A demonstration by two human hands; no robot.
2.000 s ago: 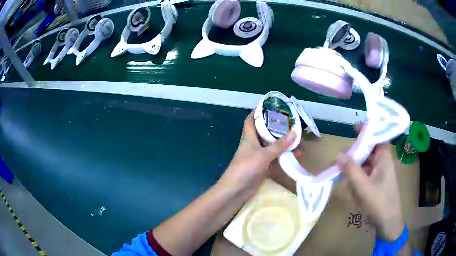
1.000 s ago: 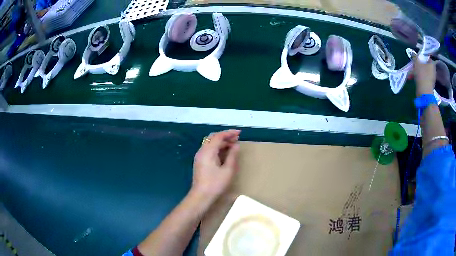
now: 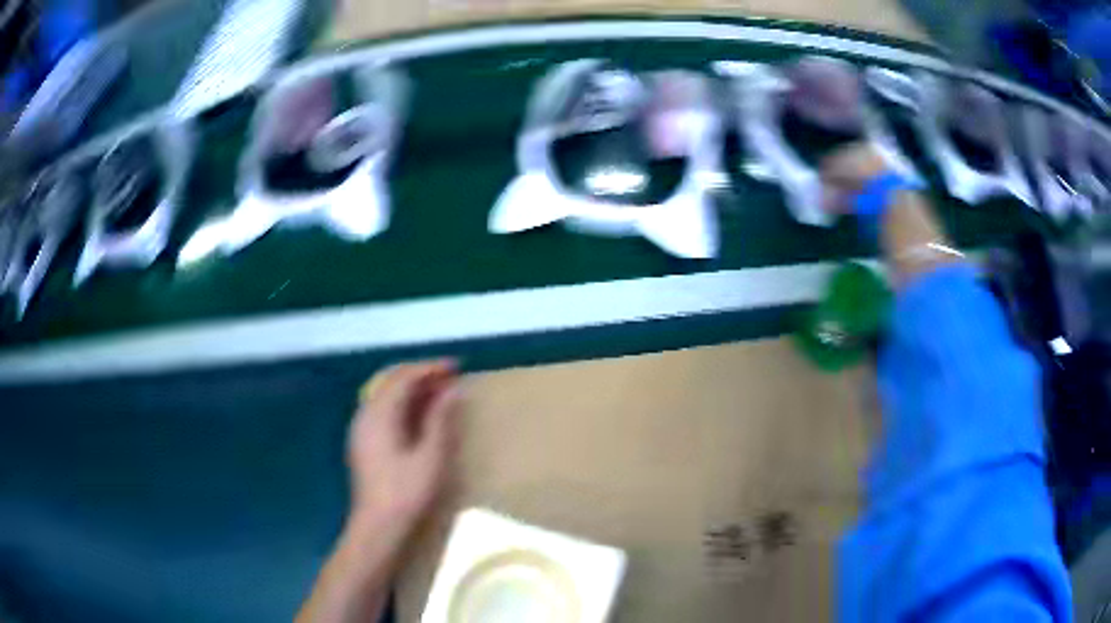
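The picture is blurred by motion. My right hand reaches over the pale rail to a white cat-ear headset with a pink pad on the far line. The hand overlaps the headset's near part; whether its fingers grip it cannot be told. My left hand is empty, fingers loosely curled and thumb apart, at the left edge of the cardboard sheet. The cream holding fixture lies on the cardboard at the bottom, its round recess vacant and cut off by the picture's edge.
More cat-ear headsets stand along the green line behind the pale rail. A green solder wire spool is beside my right forearm, at the cardboard's far right corner. Dark equipment lies at the right.
The ear cup and headset left my hands between the first and second frames. Since then the view has swung right, shifting the scene left. My left hand remains empty; my right is still over the line.
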